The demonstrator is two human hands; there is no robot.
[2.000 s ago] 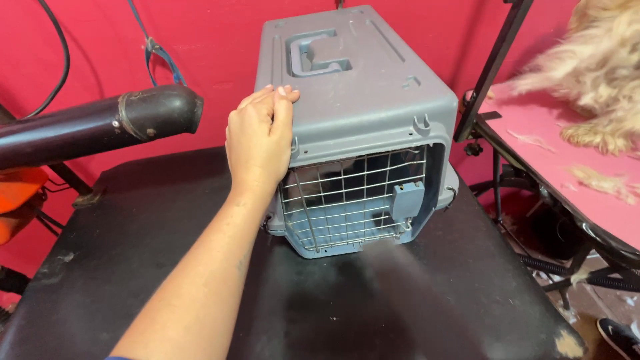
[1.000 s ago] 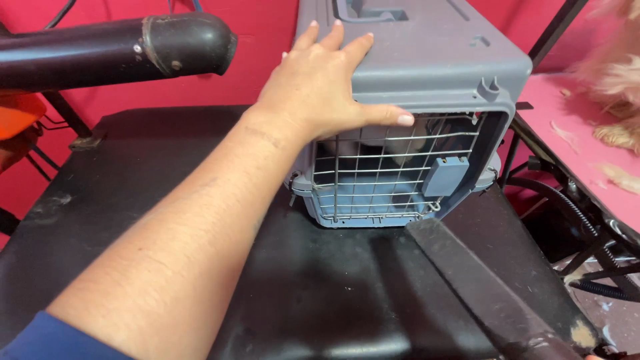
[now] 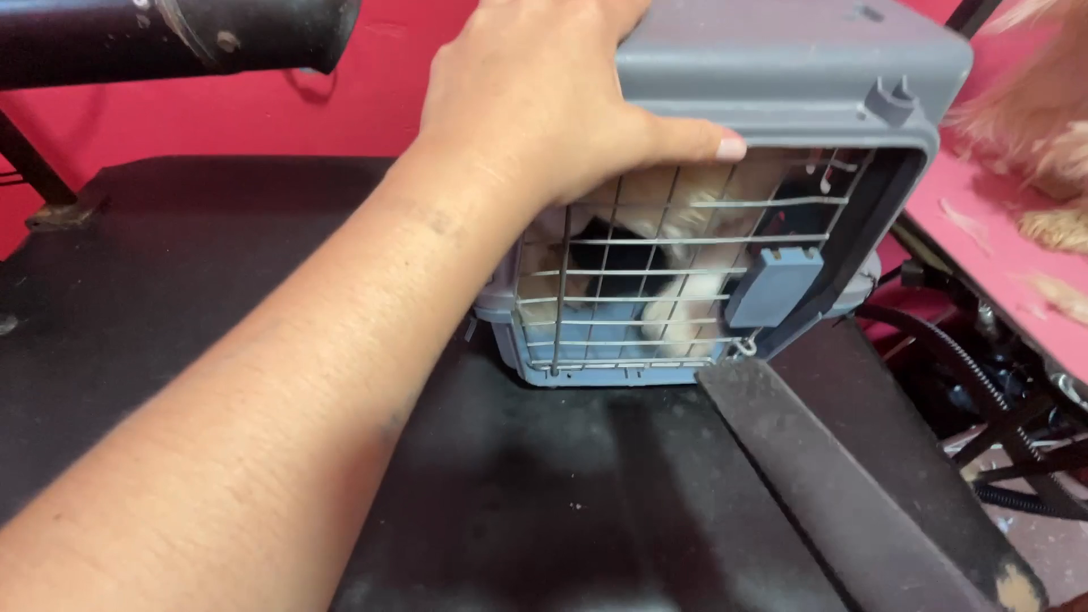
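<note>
My left hand [image 3: 544, 93] grips the top front edge of a gray plastic pet carrier [image 3: 790, 72], its thumb along the rim above the door; its fingertips are cut off by the frame. Behind the closed wire door [image 3: 629, 297], which has a blue-gray latch [image 3: 775, 287], a furry animal [image 3: 680, 314] with pale and black parts shows, blurred. A flat dark bar-like tool [image 3: 833, 476] reaches in from the lower right, its tip at the door's lower right corner. Whatever holds its other end is hidden, and my right hand is out of view.
The carrier stands on a black padded table [image 3: 212, 255]. A thick black tube [image 3: 170, 38] juts in at the upper left before a red wall. On the right, a pink-topped table [image 3: 977, 212] bears cut fur and a light-haired animal [image 3: 1054, 170]. Ribbed hoses hang below.
My left hand has shifted from the carrier's top left edge to above the door, thumb over the rim. The dark bar has come in from the lower right. The view has moved closer.
</note>
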